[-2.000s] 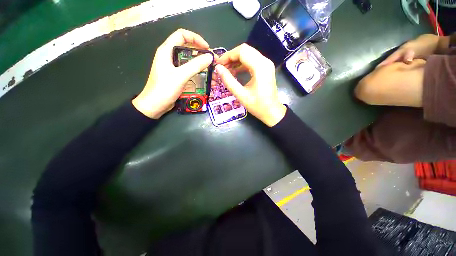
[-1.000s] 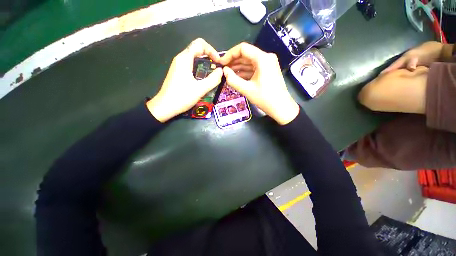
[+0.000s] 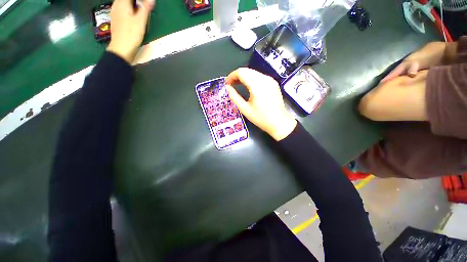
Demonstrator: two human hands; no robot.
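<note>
My left hand (image 3: 128, 28) is stretched out over the green belt at the upper left, its fingertips near the top edge. A bit of something dark shows between its fingers, too little to name. A half-assembled unit (image 3: 103, 21) with a black rim and red part lies on the belt just left of that hand. My right hand (image 3: 261, 102) is over the upper right edge of the smartphone (image 3: 223, 115), thumb and forefinger close together. Whether they hold a small fitting cannot be seen. The smartphone lies flat with a lit pink-red screen.
Another unit (image 3: 198, 5) lies on the belt at the top. A white rounded object (image 3: 244, 38), the parts bin (image 3: 261, 64), a clear plastic case (image 3: 307, 91) and a plastic bag (image 3: 307, 23) stand behind my right hand. A person's forearm (image 3: 394, 100) rests at the right.
The unit held between both hands is gone from above the smartphone. My left hand has moved up and left to the belt. My right hand stays near the smartphone, now fully visible. The view has shifted.
</note>
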